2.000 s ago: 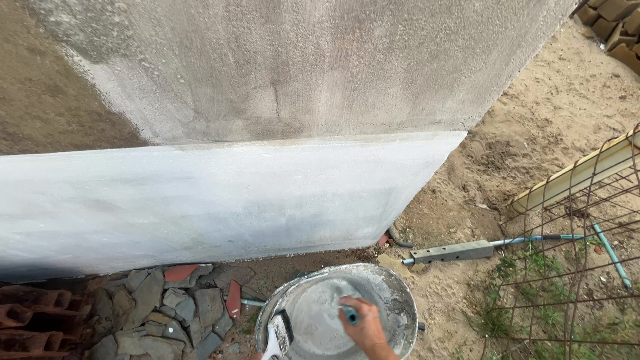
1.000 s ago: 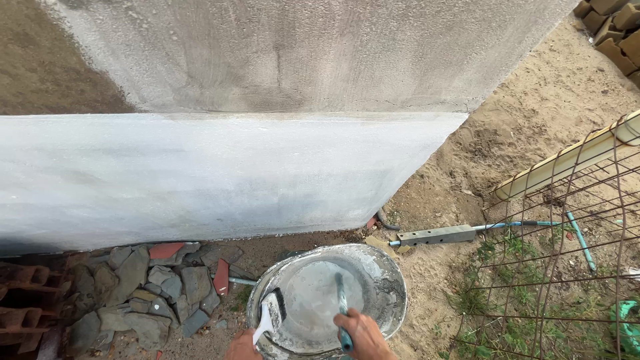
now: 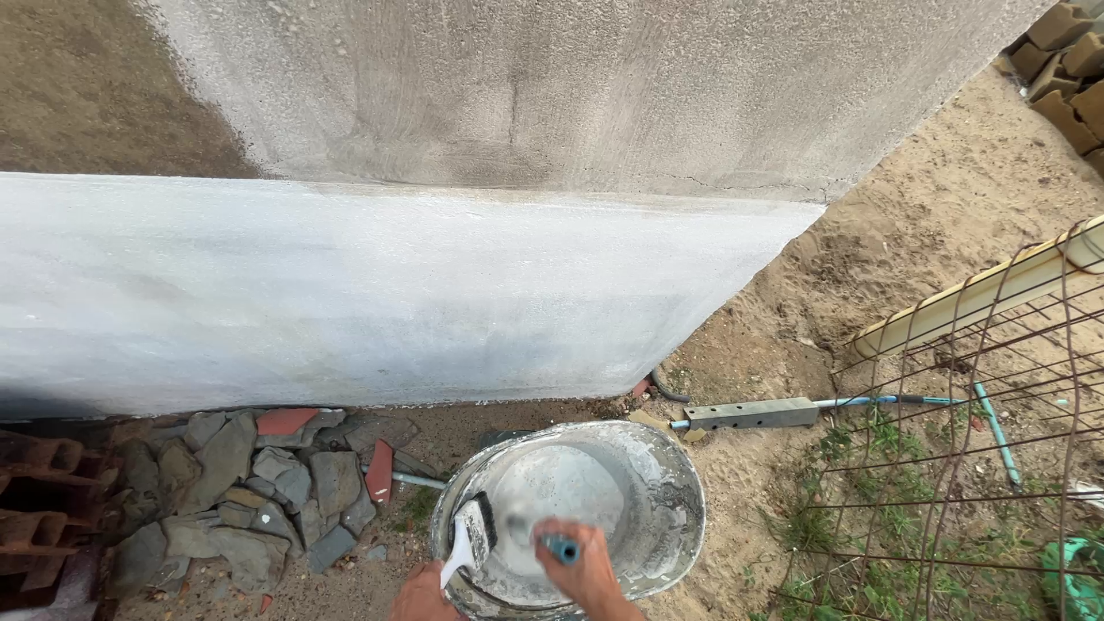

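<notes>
A round bucket (image 3: 668,509), its wall crusted with grey residue, holds a pale grey liquid (image 3: 561,474). My right hand (image 3: 582,561) is over it, closed around a teal handle (image 3: 562,549); the handle's lower end is blurred near the liquid. At the bucket's left rim my left hand (image 3: 423,595) is at the white handle of a wide, dark-bristled brush (image 3: 473,530), which leans on the inner wall. Whether its fingers grip the handle or the rim is hard to tell. Behind stands a wall with a whitish lower band (image 3: 414,293) and a rough grey-brown upper part (image 3: 552,95).
Broken stone pieces (image 3: 250,500) and hollow clay bricks (image 3: 43,509) lie left of the bucket. To the right are a perforated metal bar (image 3: 750,415), rusty wire mesh (image 3: 957,466), a cream-coloured beam (image 3: 957,315) and sandy ground. Stacked brown blocks (image 3: 1065,78) stand at the upper right.
Two seconds ago my left hand was out of view; it is now at the bucket's left rim by the brush. The teal handle in my right hand has shifted and tilted since one second ago.
</notes>
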